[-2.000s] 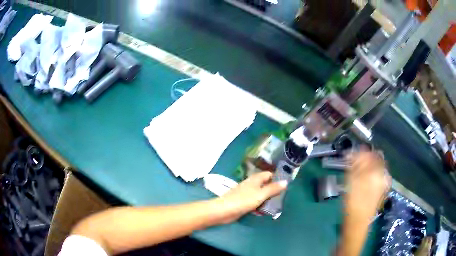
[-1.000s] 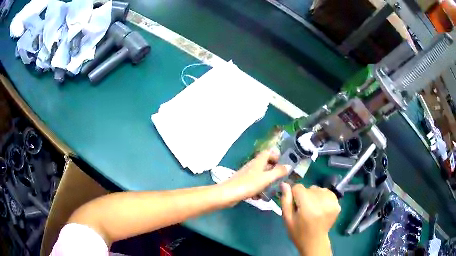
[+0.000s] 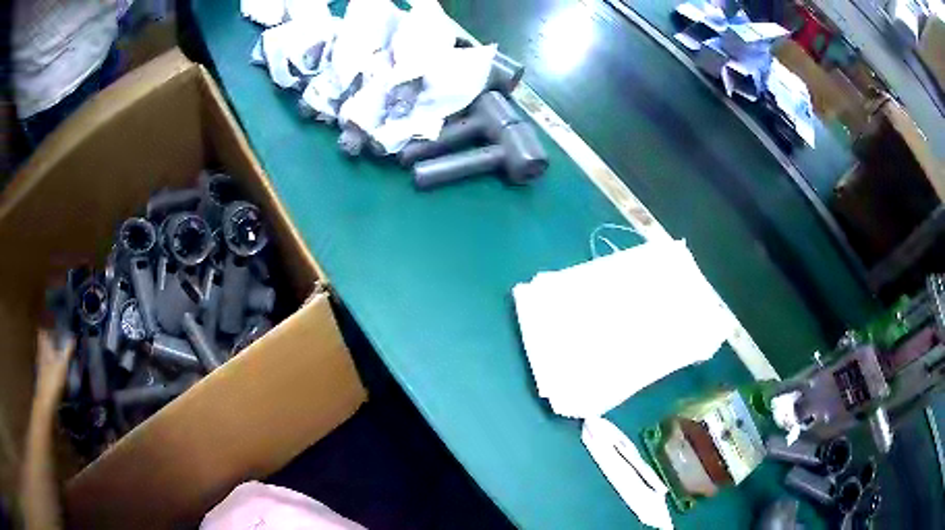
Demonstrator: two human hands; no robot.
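My left hand (image 3: 54, 350) is blurred at the far left edge, down in the large brown carton (image 3: 301, 383). Its fingers meet dark grey appliance housings (image 3: 189, 240) piled there; I cannot tell whether it grips one. My right hand is out of the picture. A pale pink sleeve shows at the bottom edge. The hand press (image 3: 850, 388) stands at the far right, cut off by the edge. Its fixture block (image 3: 715, 445) holds no housing. The white strip (image 3: 627, 471) lies before it, beside the stack of white sheets (image 3: 617, 331).
White-wrapped housings (image 3: 394, 78) and bare grey housings (image 3: 508, 145) lie at the top of the green bench (image 3: 414, 280). More housings (image 3: 819, 476) lie under the press. The dark green conveyor runs behind its pale edge strip. A person's clothing (image 3: 62, 52) shows top left.
The view has swung left, bringing the carton into full view. My left hand has gone from the press to the carton. My right hand has left the picture. The housing is gone from the fixture.
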